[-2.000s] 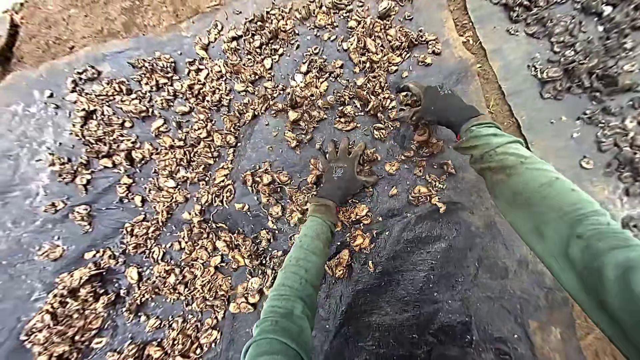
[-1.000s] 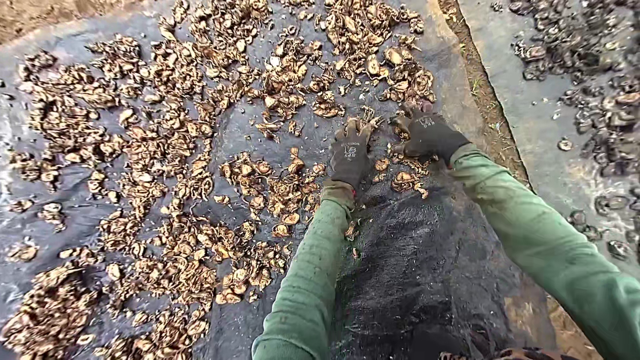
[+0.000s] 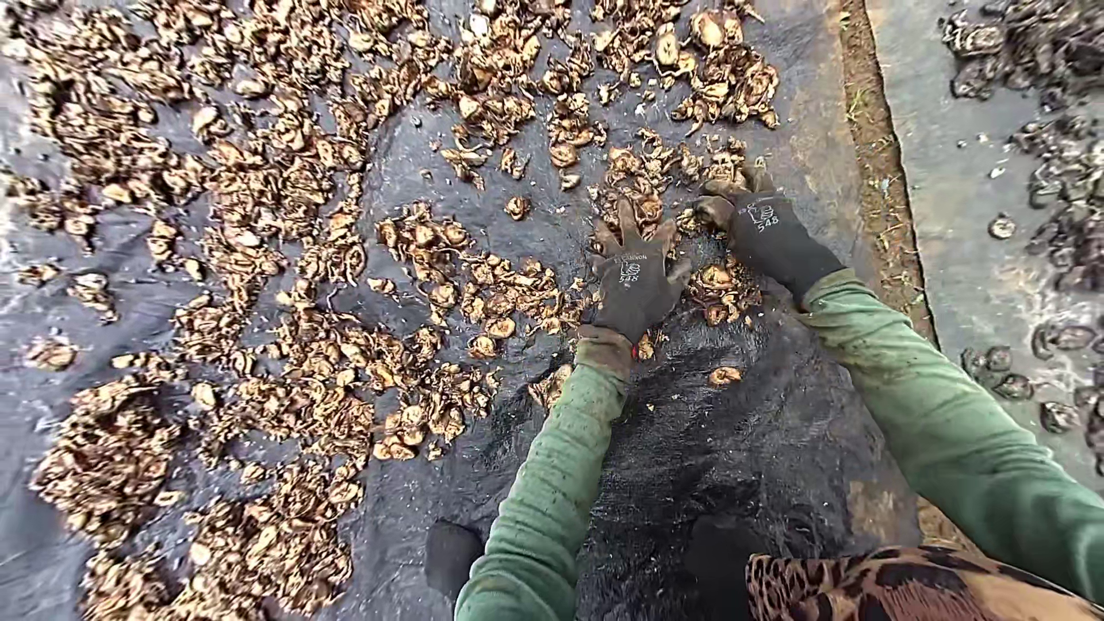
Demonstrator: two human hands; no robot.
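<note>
Brown, shrivelled dried slices (image 3: 293, 345), perhaps of a root or fruit, lie scattered in clumps over a black plastic sheet (image 3: 690, 448). My left hand (image 3: 636, 267), in a dark work glove, rests palm down with fingers spread on a clump right of the middle. Just right of it and slightly farther away, my right hand (image 3: 763, 220), gloved alike, touches the slices at the clump's right side with its fingers bent; whether it grips any is hidden. A small group of slices (image 3: 723, 289) lies between and below the hands.
A strip of bare soil (image 3: 888, 172) runs along the sheet's right edge. Past it, a second sheet (image 3: 966, 259) bears darker, blackish pieces (image 3: 1069, 172). My dark footwear (image 3: 453, 556) and a leopard-patterned cloth (image 3: 914, 582) show at the bottom.
Two seconds ago my hands were farther apart; now they are close together at the clump. Since one second ago, my left hand's fingers have spread over the slices.
</note>
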